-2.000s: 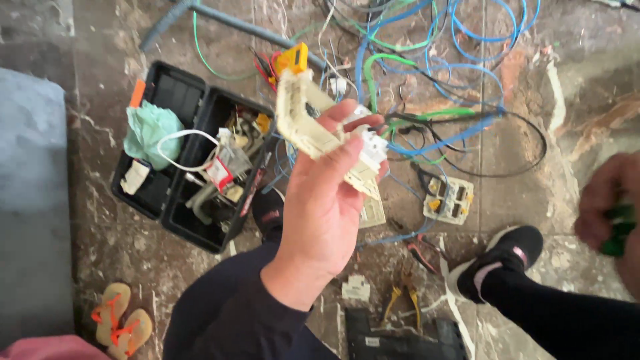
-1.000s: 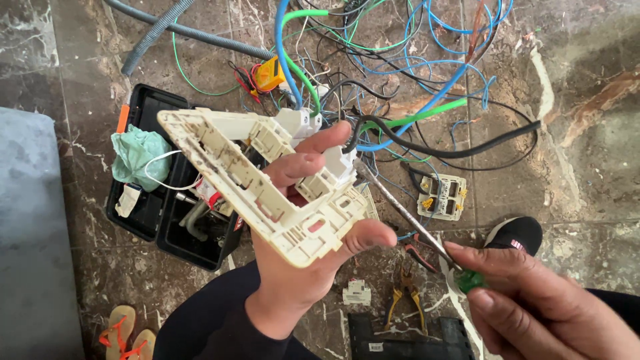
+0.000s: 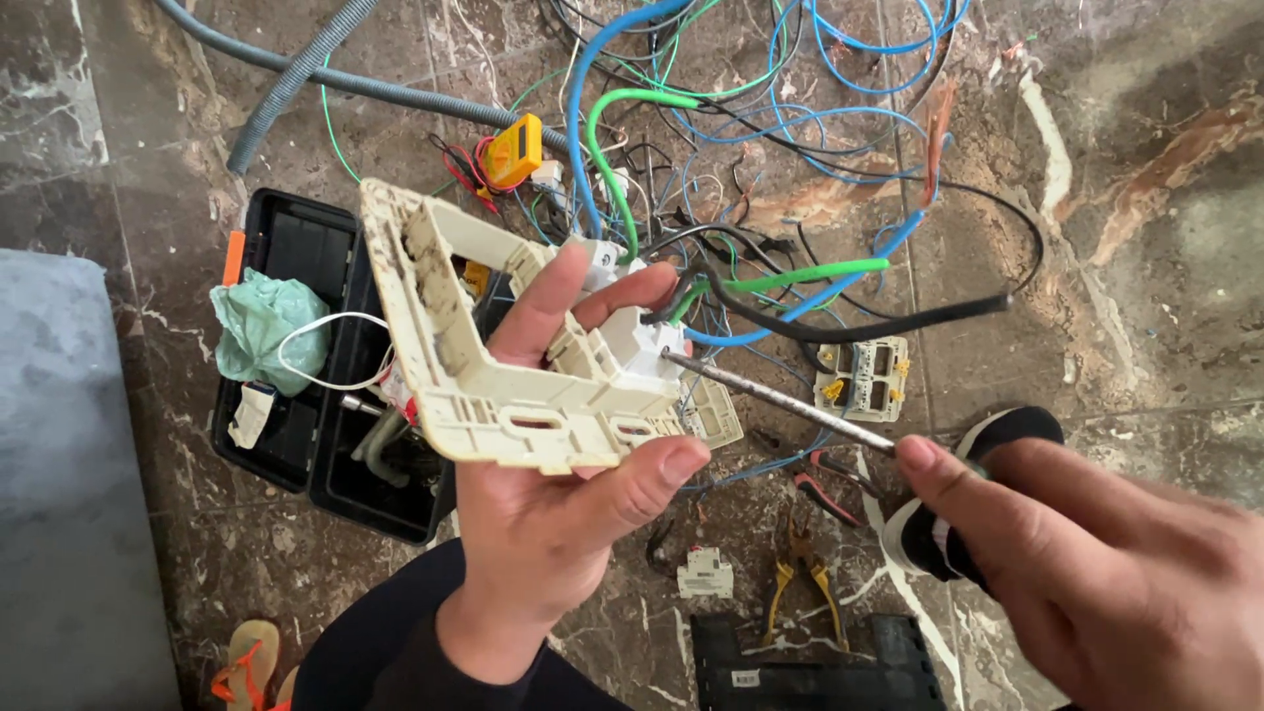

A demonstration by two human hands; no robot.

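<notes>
My left hand [image 3: 553, 523] holds a cream plastic wall-plate frame [image 3: 444, 355] from below, fingers through its opening, thumb at its lower edge. White socket modules [image 3: 642, 341] sit in the frame's right side, with blue, green and black wires joined to them. From the right, my right hand [image 3: 1096, 553] grips a screwdriver, its handle mostly hidden by the fingers. The screwdriver's metal shaft [image 3: 790, 400] points left, and its tip is at a hole in the lower white module. A thick black wire [image 3: 869, 326] and a green wire [image 3: 810, 275] extend right above the shaft.
An open black toolbox [image 3: 331, 484] with a green plastic bag [image 3: 272, 331] lies at left, near a yellow multimeter [image 3: 513, 150]. Grey corrugated conduit [image 3: 375, 89] and tangled wires lie above. Yellow-handled pliers [image 3: 802, 583], a circuit breaker [image 3: 705, 573] and another module frame [image 3: 861, 378] lie on the marble floor.
Two seconds ago my right hand was at the far right, away from the frame. It has come left, and the screwdriver tip is at the white module. The left hand has turned the frame.
</notes>
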